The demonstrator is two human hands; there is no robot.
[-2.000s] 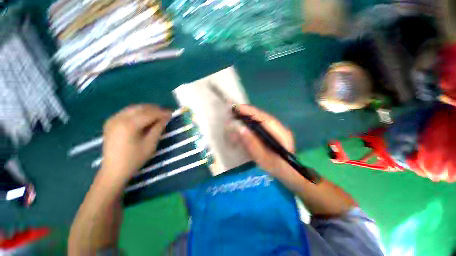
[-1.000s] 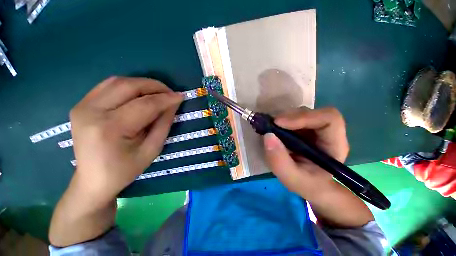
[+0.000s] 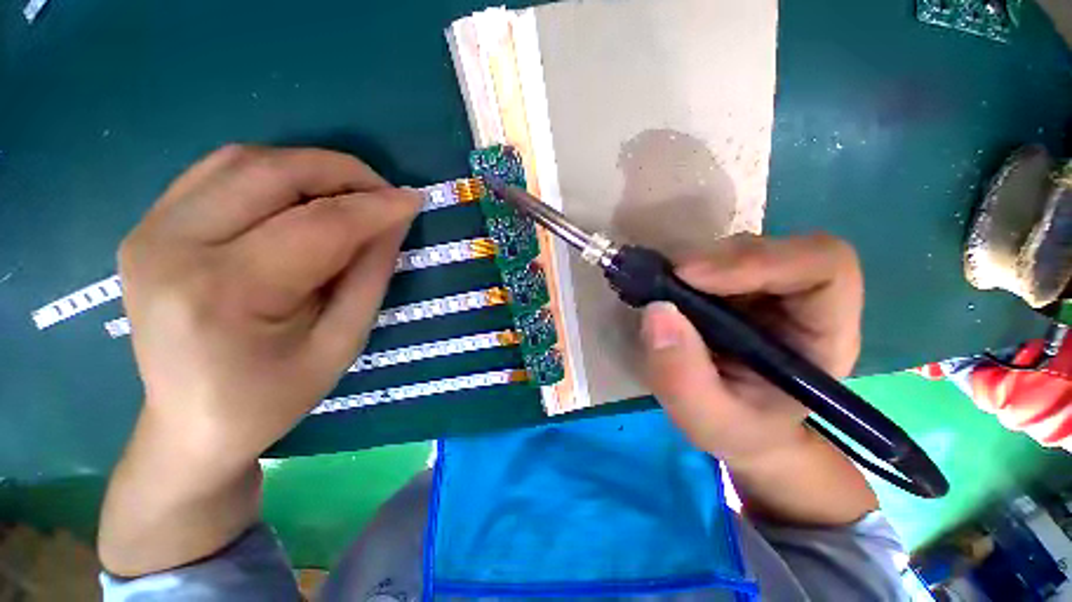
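Note:
My left hand pinches the farthest white LED strip near its orange end, which meets the top green circuit board. My right hand holds a black soldering iron like a pen, its dark tip at that board beside the strip's orange pads. Several green boards sit in a row along the raised edge of the beige soldering fixture. Several other strips run left from the lower boards, partly hidden under my left hand. I cannot make out any solder wire.
A round golden-brown crusty tin stands at the right. Loose green boards lie at the top right. A blue apron is below the bench edge. A person's red sleeve shows at the right. The dark green mat lies under the work.
The view has come closer and steadied since the blurred first frame. The iron's tip has moved from over the fixture to the top board. My left hand now pinches the strip near that board.

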